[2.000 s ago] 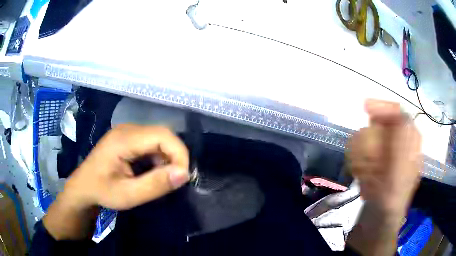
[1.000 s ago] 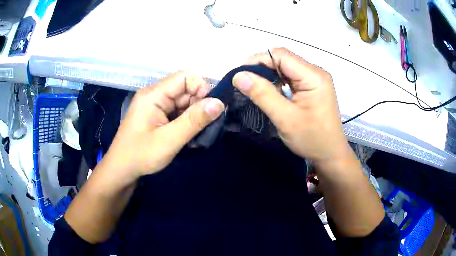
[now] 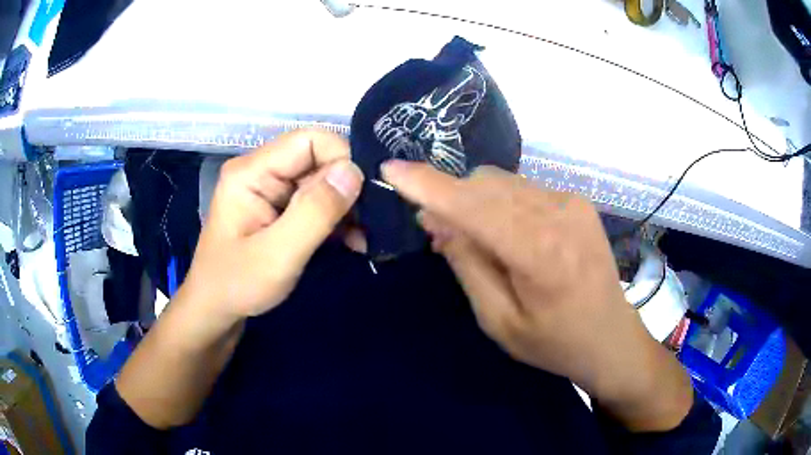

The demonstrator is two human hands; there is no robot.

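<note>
A dark navy embroidered patch pocket (image 3: 493, 120) with a white bow outline is held up at the table's front edge, its rounded part over the white table. My left hand (image 3: 276, 222) pinches its left edge between thumb and fingers. My right hand (image 3: 525, 258) grips its lower right part, with the index finger lying on its face beside a short white line, perhaps thread. A small pale thread end hangs at the pocket's bottom. The right fingertips are partly hidden; I cannot tell whether they hold a tool.
The white table (image 3: 222, 62) has a printed ruler edge. Yellow-gold shears handles (image 3: 644, 11) and pink-red snips (image 3: 714, 40) on a black cord (image 3: 689, 169) lie at the right. A blue basket (image 3: 76, 209) stands left and another blue container (image 3: 742, 373) lower right. A dark piece lies top left.
The pocket is now opened out with its bow showing, where it was folded between both hands. My right hand has moved down and turned. The thin dark tool-like item no longer shows.
</note>
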